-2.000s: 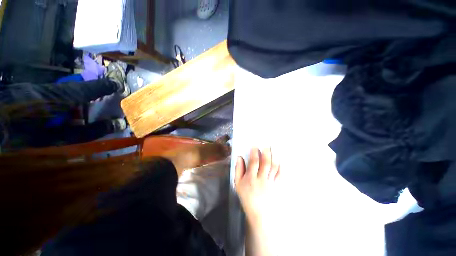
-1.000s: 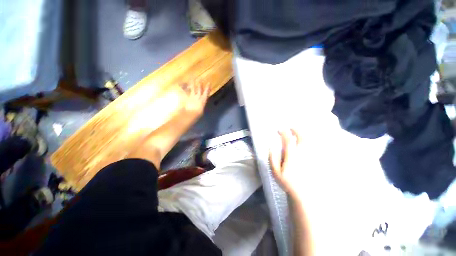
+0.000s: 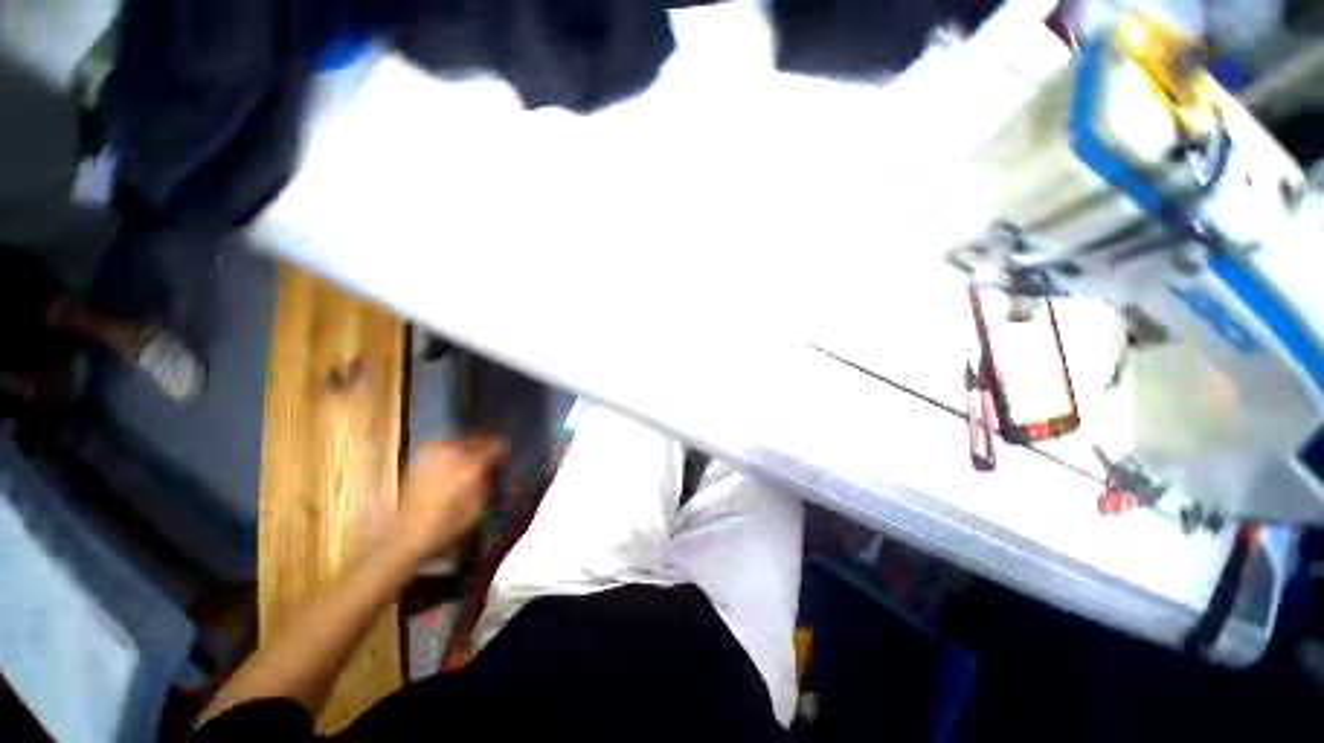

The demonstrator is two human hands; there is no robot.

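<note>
The wooden bench (image 3: 327,465) stands beside the left end of the white table (image 3: 624,261). My left hand (image 3: 453,486) is blurred at the bench's right edge, with my forearm across the bench. Its fingers are not clear, and I cannot tell if it grips anything. My right hand is out of the picture. Black garments (image 3: 537,51) lie heaped along the table's far side and hang over its left end.
The sewing machine (image 3: 1147,203) stands at the right. Near it lie a phone (image 3: 1028,363), thread snips (image 3: 982,421) and small metal bits with red (image 3: 1121,486). A pale block (image 3: 87,595) is at lower left. Another person's foot (image 3: 170,363) shows left of the bench.
The view has swung to the right, showing the machine and phone. My left hand has moved from the bench top to its right edge. My right hand has left the picture.
</note>
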